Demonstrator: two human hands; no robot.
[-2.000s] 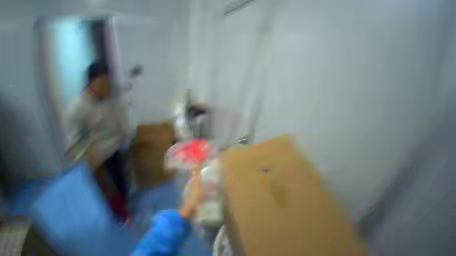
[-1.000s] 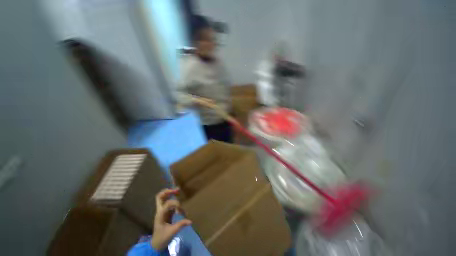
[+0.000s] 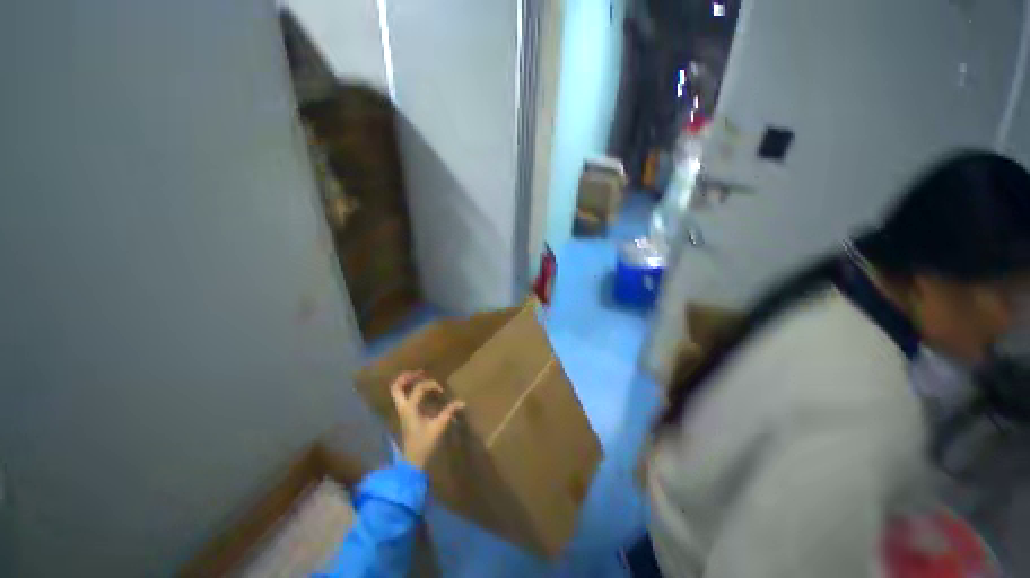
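Observation:
An open brown cardboard carton (image 3: pixel 525 423) is tilted in front of me at centre, with its flaps spread and its lower corner over the blue floor. My left hand (image 3: pixel 425 420), bare with a blue sleeve, is at the carton's left side. Its fingers are curled and its thumb points right, overlapping the flap. I cannot tell whether it grips the cardboard. My right hand does not show.
A person (image 3: pixel 791 440) in a light top with dark hair bends close on the right. A red blurred thing (image 3: pixel 932 544) is at lower right. Another carton (image 3: pixel 311 463) stands lower left by the grey wall. Beyond the doorway, a blue container (image 3: pixel 639 274) stands on the floor.
The view has swung left to the doorway. The carton and my left hand now overlap near centre. The person is much nearer, on the right. The long-handled red tool has left view.

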